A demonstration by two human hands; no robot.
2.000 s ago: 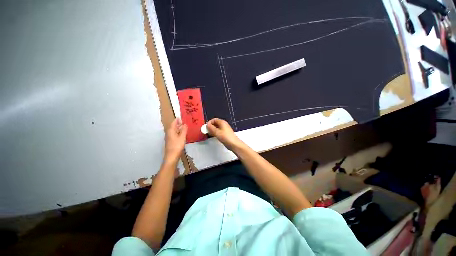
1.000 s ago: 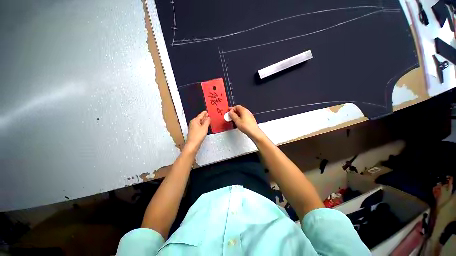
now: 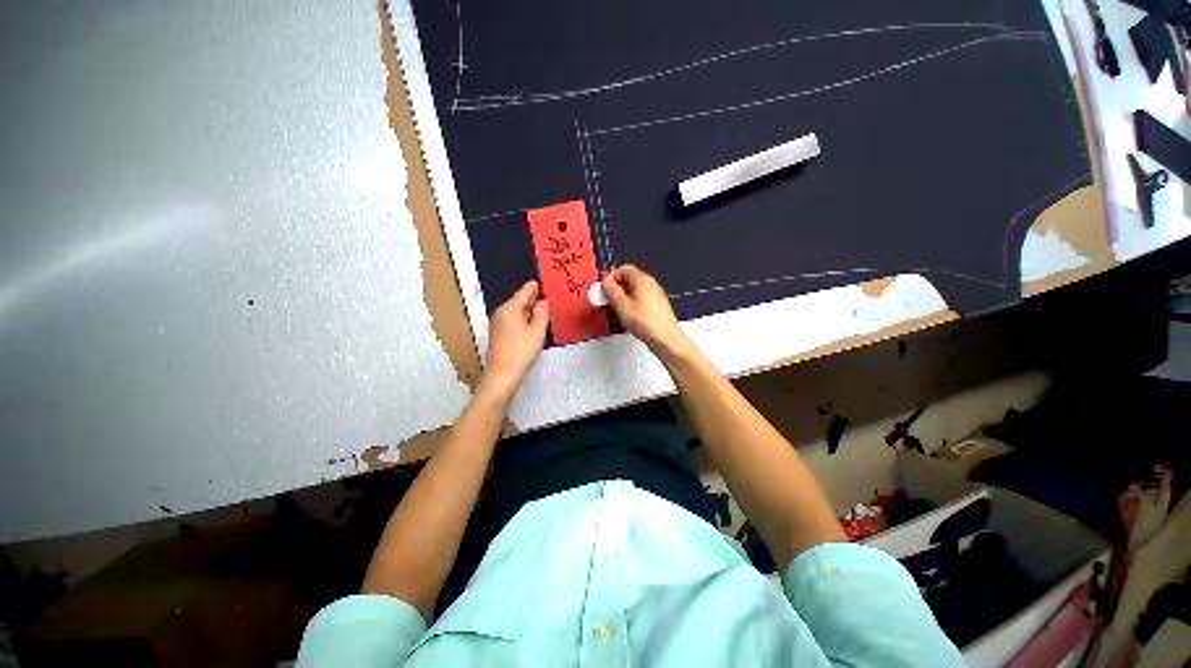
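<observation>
A red card template (image 3: 566,268) with handwriting and a hole lies on the black cloth (image 3: 836,209) near the table's front edge. My left hand (image 3: 517,333) is at the card's left edge, fingertips on or beside it; whether they grip it is hard to tell. My right hand (image 3: 640,309) pinches a round white piece of chalk (image 3: 598,295) at the card's right edge. White chalk lines run beside the card and across the cloth. A silver metal weight (image 3: 748,170) lies on the cloth to the right.
The pale table covering (image 3: 209,261) spreads left, with torn brown board (image 3: 431,248) along the seam. A black clip (image 3: 1148,188) and other dark tools lie at the far right. Below the table edge, an open box (image 3: 1019,561) holds dark cloth.
Over two seconds the red card has moved right, up to the double chalk lines, with both hands following. In the last second, the hands and card have barely moved.
</observation>
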